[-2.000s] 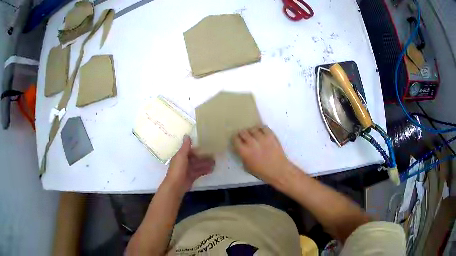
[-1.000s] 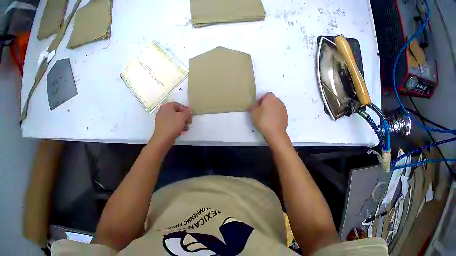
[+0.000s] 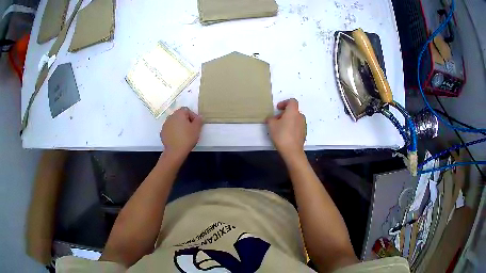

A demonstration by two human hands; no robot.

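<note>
A khaki five-sided pocket piece (image 3: 235, 89) lies flat on the white table, its point towards the far side and its straight edge towards me. My left hand (image 3: 182, 130) grips its near left corner with curled fingers. My right hand (image 3: 288, 127) grips its near right corner. The shiny silver-cream template (image 3: 161, 79) with faint writing lies at an angle just left of the piece. The steam iron (image 3: 359, 74) with its wooden handle sits on a dark rest at the right.
A larger khaki stack (image 3: 237, 10) is cut off at the far edge. Khaki piles (image 3: 94, 24) and a long fabric strip lie at far left, near a small grey template (image 3: 63, 89). Blue hoses (image 3: 409, 133) hang off the table's right side.
The pocket piece was tilted and handled by its near edge; it now lies straight and flat, with my hands at its two near corners. The view has tipped down towards my body.
</note>
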